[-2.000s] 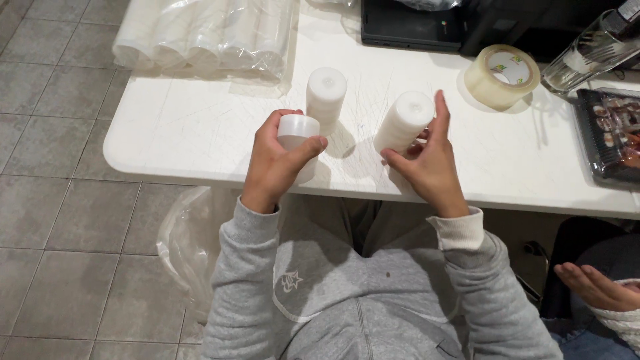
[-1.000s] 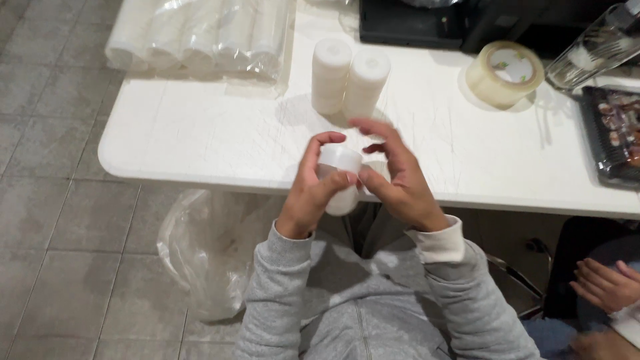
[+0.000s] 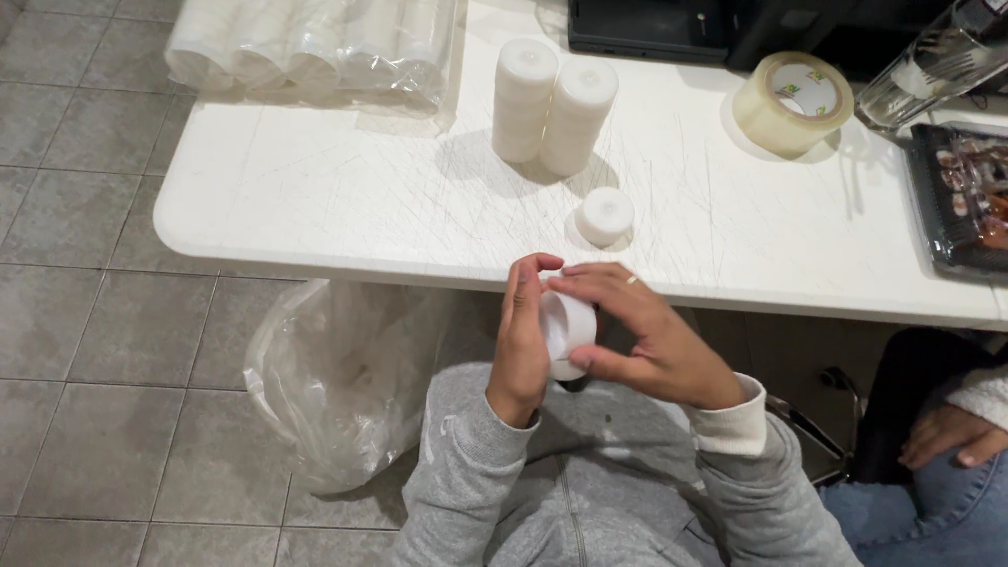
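Observation:
Just off the table's front edge, my left hand and my right hand hold white plastic cups between them; one open rim faces my left palm. The fingers hide part of the cups, so how they fit together cannot be told. A short white cup or stack stands on the white table just beyond my hands. Behind it are two taller stacks of the same white cups, the left one and the right one, side by side.
Long sleeves of cups in clear plastic lie at the back left. A roll of clear tape, a glass holding forks and a lidded black tray stand at right. A clear plastic bag hangs below the edge. A person's hand rests at lower right.
The two tall stacks, apart two seconds ago, have come together side by side. The short white piece now stands in front of them. My hands have drawn together at the table's front edge.

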